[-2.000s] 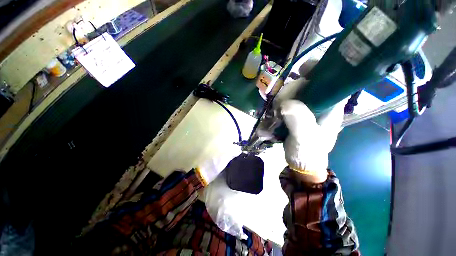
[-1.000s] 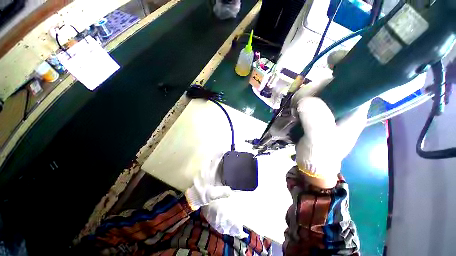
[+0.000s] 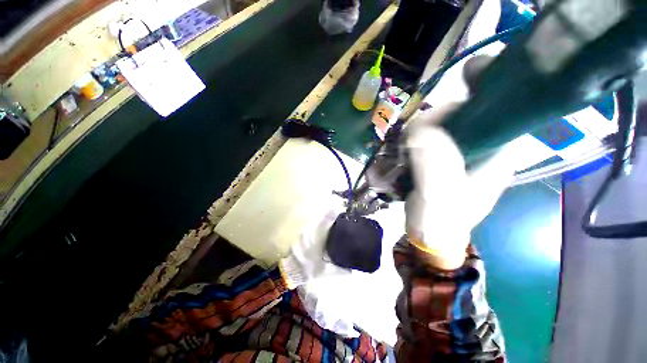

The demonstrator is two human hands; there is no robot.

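Observation:
A black rounded square unit (image 3: pixel 355 242) lies on the cream-white board (image 3: pixel 266 205). Its black cable (image 3: pixel 308 132) runs up to a tied bundle at the board's top corner. My gloved left hand (image 3: pixel 310 237) is at the unit's left edge and steadies it; its fingers blend into the bright board. My gloved right hand (image 3: pixel 443 191) is wrapped around the lower part of the dark green screwdriver (image 3: pixel 528 92). The metal nozzle (image 3: pixel 370 198) is at the unit's top edge; whether it touches is unclear. A crumpled clear bag (image 3: pixel 328 310) lies below my left hand.
A dark green conveyor belt (image 3: pixel 177 170) runs along the left. A squeeze bottle (image 3: pixel 367 90) and a small pen cup (image 3: pixel 388 113) stand beyond the board. A white paper card (image 3: pixel 162 76) hangs across the belt. A bagged item (image 3: pixel 339 17) lies far up the belt.
Since one second ago, the screwdriver nozzle has moved left to the unit's top edge, with my right hand still on the driver. The view has shifted slightly.

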